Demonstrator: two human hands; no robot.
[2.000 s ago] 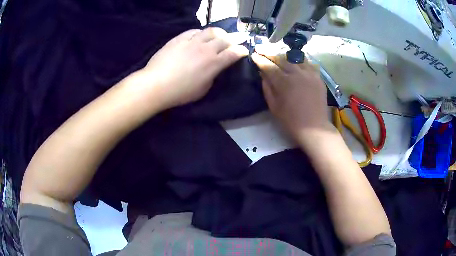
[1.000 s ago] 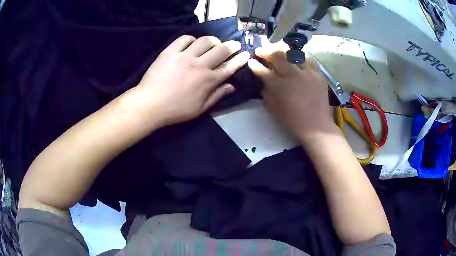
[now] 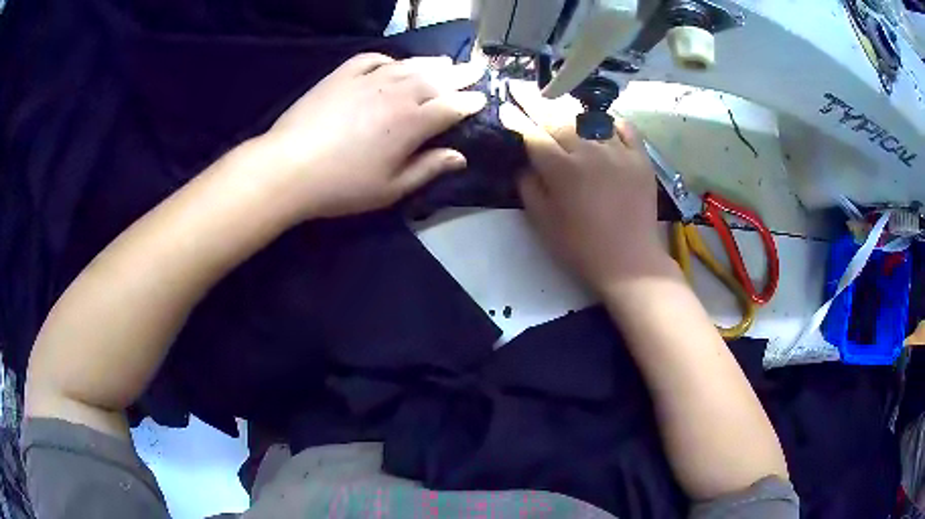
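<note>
Dark fabric (image 3: pixel 335 294) covers the left and front of the view and runs under the head of the white sewing machine (image 3: pixel 771 101). My left hand (image 3: pixel 355 137) lies on the cloth left of the presser foot (image 3: pixel 497 86), fingertips pressing the cloth, thumb spread apart. My right hand (image 3: pixel 598 193) is just right of the foot, its fingertips on the cloth edge in front of the foot. Both hands are bare. The needle point and the exact finger grip are blurred and hard to see.
Scissors with red and yellow handles (image 3: pixel 745 248) lie right of my right hand on the pale machine bed (image 3: pixel 487 258). A blue tray (image 3: pixel 867 304) with small items stands at the far right, a white strip (image 3: pixel 852 269) hanging beside it. Loose dark threads lie on the bed.
Over the last second my left hand has moved slightly up and left with the cloth. The cloth beside the foot looks more bunched. My right hand stays near the foot.
</note>
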